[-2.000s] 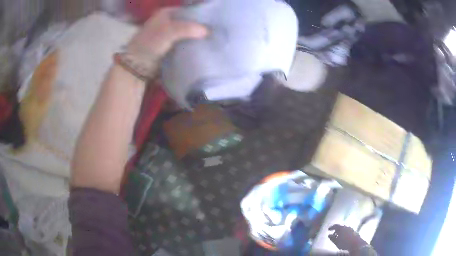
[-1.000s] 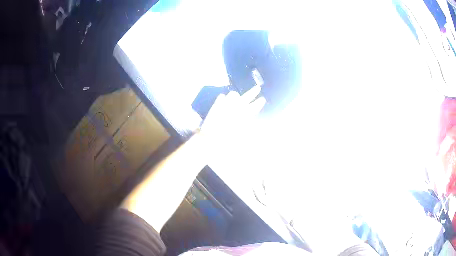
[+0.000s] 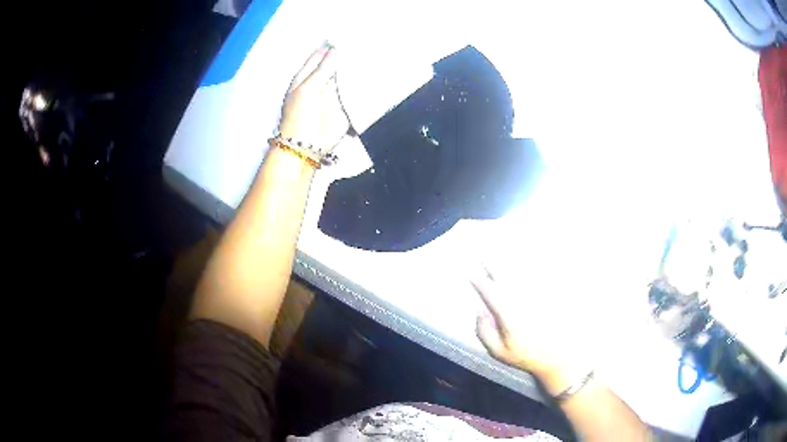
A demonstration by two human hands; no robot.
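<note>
A black fabric panel point(image 3: 431, 164) with light specks lies spread on the brightly lit white table point(image 3: 414, 293). My left hand point(image 3: 315, 108) is at the panel's left, fingers together and pointing up. A pale cut piece point(image 3: 352, 161) shows beside and under it, its corner touching the black cloth; glare hides its outline and whether my fingers grip it. My right hand point(image 3: 505, 337) is low over the table near its front edge, fingers apart, holding nothing visible.
The sewing machine point(image 3: 682, 311) is at the right, partly lost in glare, with a blue scissors loop point(image 3: 689, 371) beside it. A blue strip point(image 3: 242, 47) runs along the table's upper left. Red cloth point(image 3: 774, 121) is at the far right. Brown cardboard point(image 3: 293, 315) shows below the table edge.
The view has swung from the floor to the table. The black fabric now shows more fully. My left hand has moved left off it, and my right hand has come into view.
</note>
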